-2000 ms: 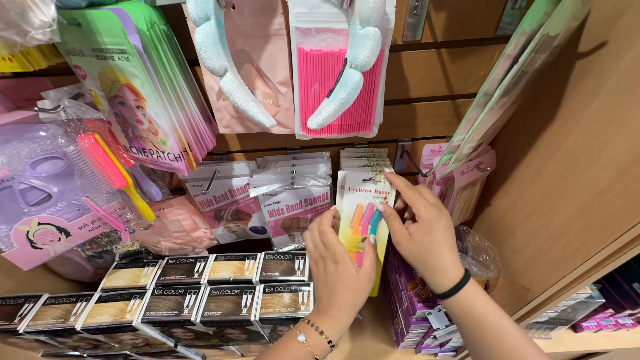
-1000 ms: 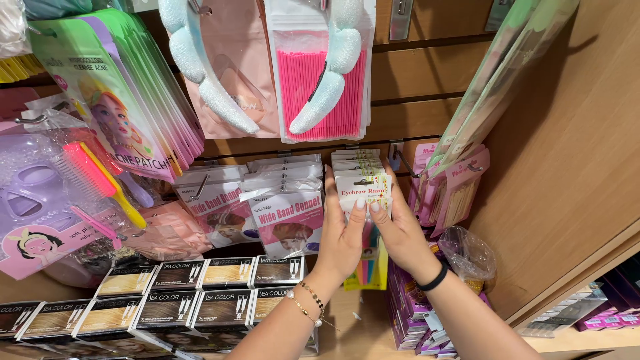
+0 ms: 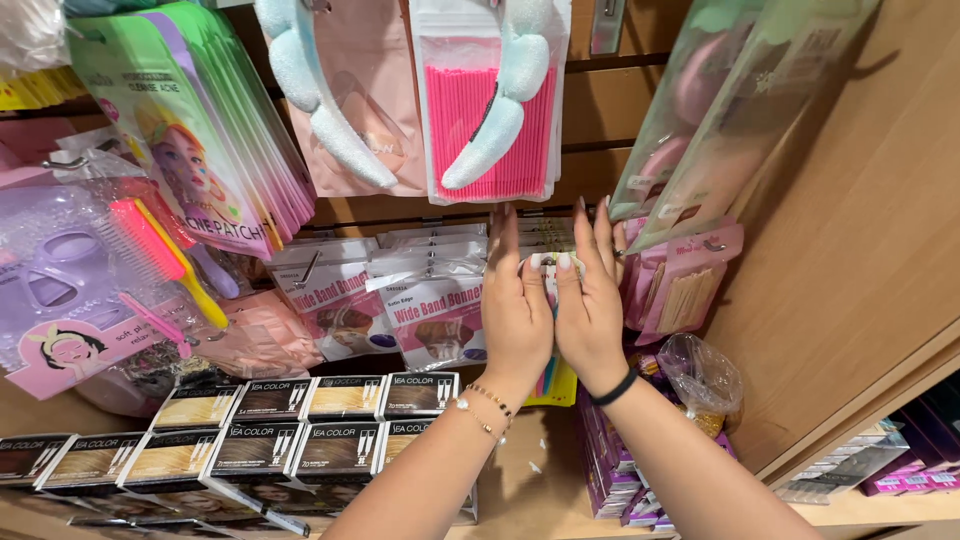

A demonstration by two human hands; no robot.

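Note:
Both hands are at a hanging row of eyebrow razor packs (image 3: pixel 559 390), which my fingers and palms mostly cover. My left hand (image 3: pixel 517 300) lies along the left side of the row, its thumb on the front card. Along the right side is my right hand (image 3: pixel 592 292), its thumb beside the other one. The hands hold the stack between them, fingers pointing up and away. Below the wrists the yellow lower part of the front pack shows. Wide band bonnet packs (image 3: pixel 435 315) hang just left of my left hand.
Hair color boxes (image 3: pixel 337 450) stand in rows at lower left. Above hang a pack of pink sticks (image 3: pixel 487 127) and puffy light-blue headbands (image 3: pixel 330 120). Pink packs of wooden sticks (image 3: pixel 686 292) hang at right, above purple boxes (image 3: pixel 611 465). A wooden side panel (image 3: pixel 840 277) bounds the right.
Two seconds ago the fingers were on the front of the top razor pack, with its card and colored razors showing. Now both hands flank the row, fingers extended back, thumbs over the front card.

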